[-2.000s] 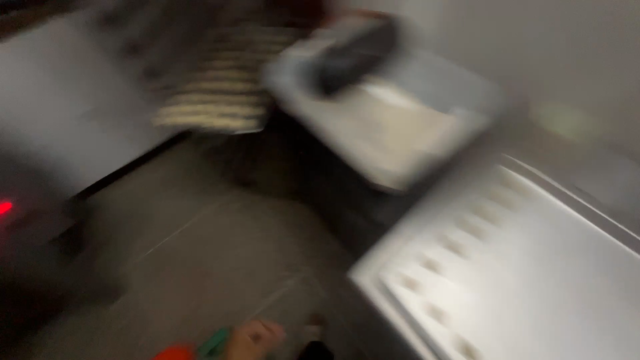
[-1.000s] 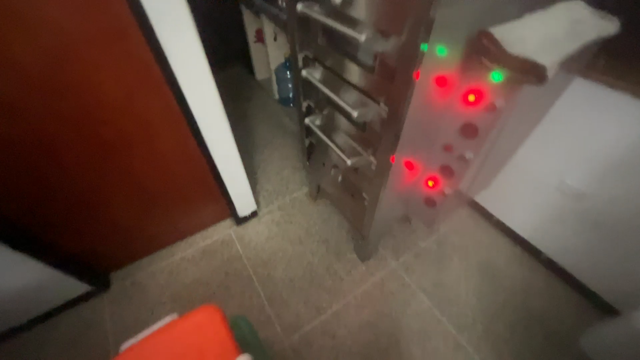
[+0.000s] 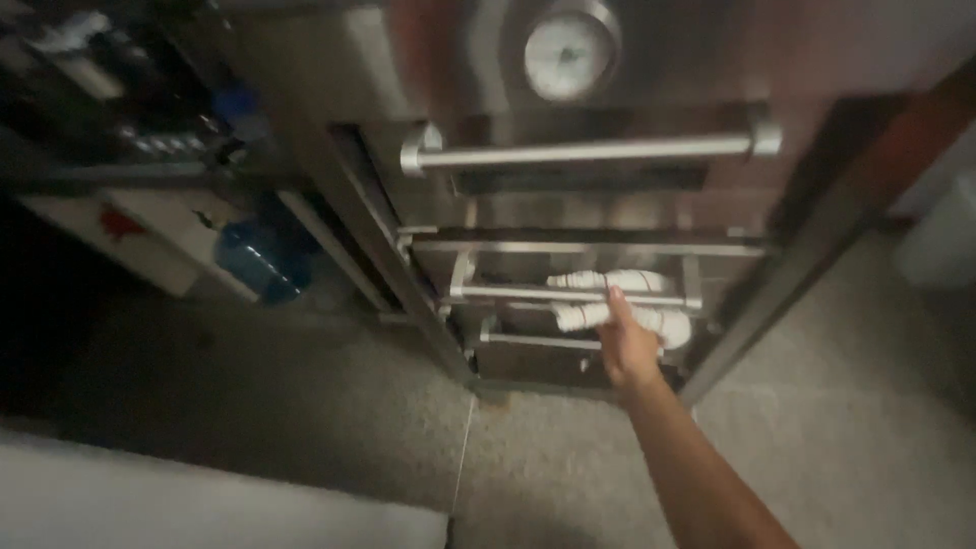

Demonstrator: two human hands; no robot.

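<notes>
My right hand (image 3: pixel 629 347) reaches in from the lower right, its fingers closed on a white ribbed cloth (image 3: pixel 671 324) with thin dark stripes. The hand and cloth are at the middle handle bar (image 3: pixel 534 293) of a stainless-steel oven; whether the fingers also grip the bar cannot be told. A similar white shape shows just above the bar, perhaps the cloth's reflection in the steel door. Below runs a lower handle (image 3: pixel 541 341), partly covered by the cloth. My left hand is out of view.
Higher on the oven are a wide handle (image 3: pixel 595 151) and a round dial gauge (image 3: pixel 568 55). A blue plastic bottle (image 3: pixel 263 263) lies or stands at the left beneath a dark shelf. A pale surface (image 3: pixel 191 496) fills the lower left. Tiled floor (image 3: pixel 534 465) lies below the oven.
The view has moved close to the oven front. My right hand with the white cloth now shows at the middle handle. The red-orange object at the bottom one second ago is out of view.
</notes>
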